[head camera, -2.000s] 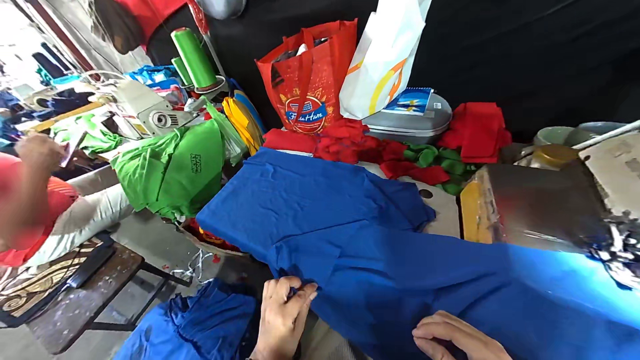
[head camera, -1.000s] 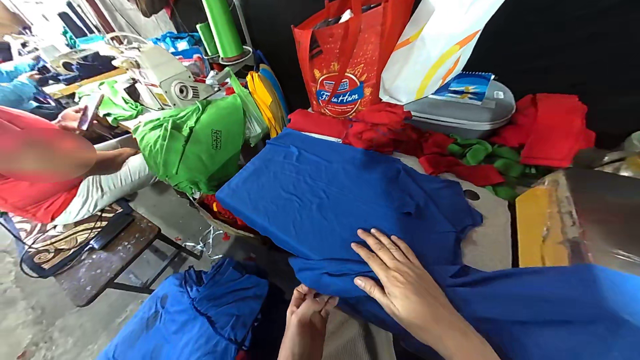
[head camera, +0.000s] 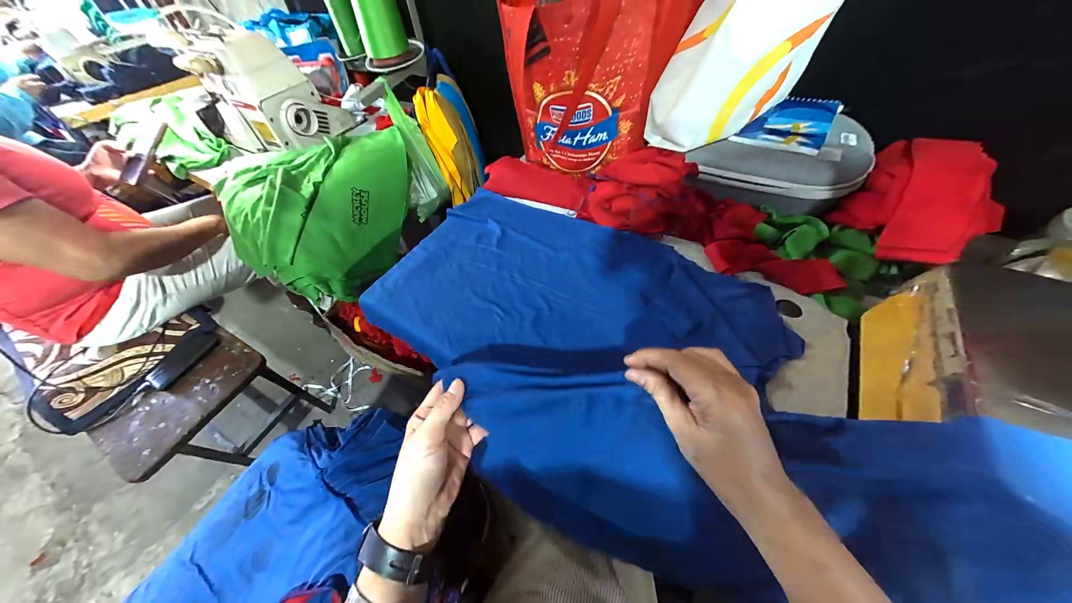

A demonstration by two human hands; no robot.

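Observation:
Blue fabric (head camera: pixel 536 285) lies spread over the table, with a second blue piece (head camera: pixel 586 452) over its near part. My left hand (head camera: pixel 440 456), with a dark watch on the wrist, pinches the left corner of this near piece between thumb and fingers. My right hand (head camera: pixel 703 402) pinches the same piece's upper edge farther right, and the edge runs slightly raised between both hands. More blue cloth (head camera: pixel 285 511) is heaped low at the left, beside my lap.
A seated person (head camera: pixel 75 243) in a red shirt is at the left, near a wooden stool (head camera: pixel 176 394) and a sewing machine (head camera: pixel 268 92). Green cloth (head camera: pixel 327 209), a red bag (head camera: pixel 586 84), a grey case (head camera: pixel 770 172), red cloth (head camera: pixel 930 197) and a box (head camera: pixel 913 352) surround the blue fabric.
My right hand, flat on the blue fabric a second ago, now pinches the near piece's edge. My left hand has moved up with the corner, and that edge is now lifted.

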